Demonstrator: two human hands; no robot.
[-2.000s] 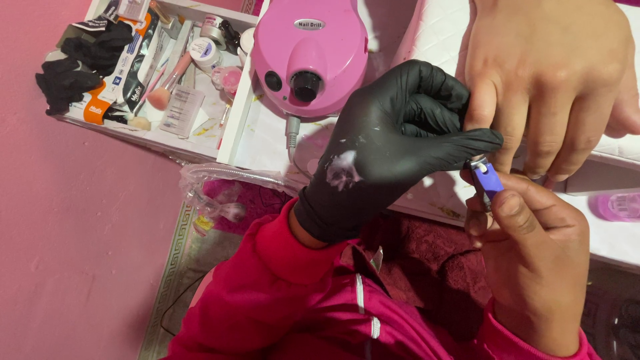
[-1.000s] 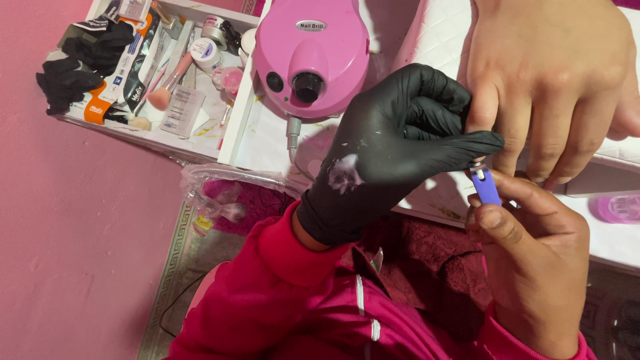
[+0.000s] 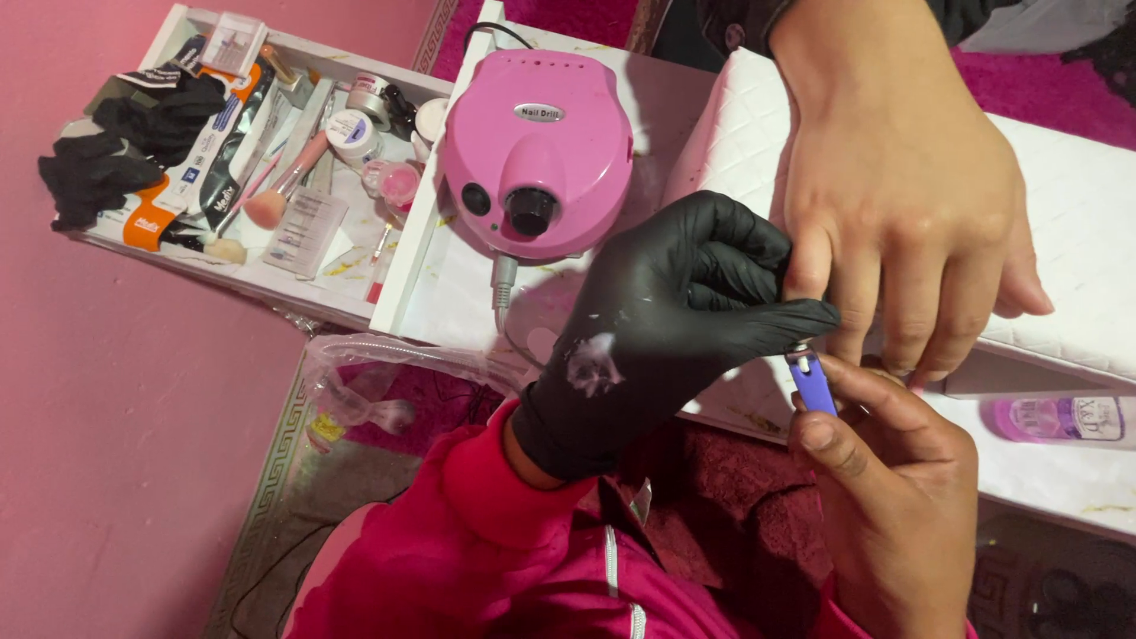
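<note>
My left hand [image 3: 666, 311], in a black glove, grips the little finger of another person's hand [image 3: 905, 177], its thumb lying over the fingertip. That person's hand rests palm down on a white quilted hand rest [image 3: 1065, 213]. Bare, my right hand [image 3: 896, 470] holds a nail clipper with a purple lever [image 3: 811, 387] between thumb and fingers. The clipper's head sits right at my gloved thumb tip, by the held finger. Whether its jaws touch the nail is hidden.
Left of the hands stands a pink nail drill unit [image 3: 539, 160] with its cable. Beyond it, an open white drawer [image 3: 240, 288] holds brushes, jars, packets and black gloves. A bottle of pink liquid [image 3: 1061, 419] lies at the right. A clear plastic bag [image 3: 355, 390] is below the drawer.
My right hand and the clipper have shifted slightly at the held fingertip, and the lever's angle has changed a little. My left hand keeps its grip. The view has moved somewhat.
</note>
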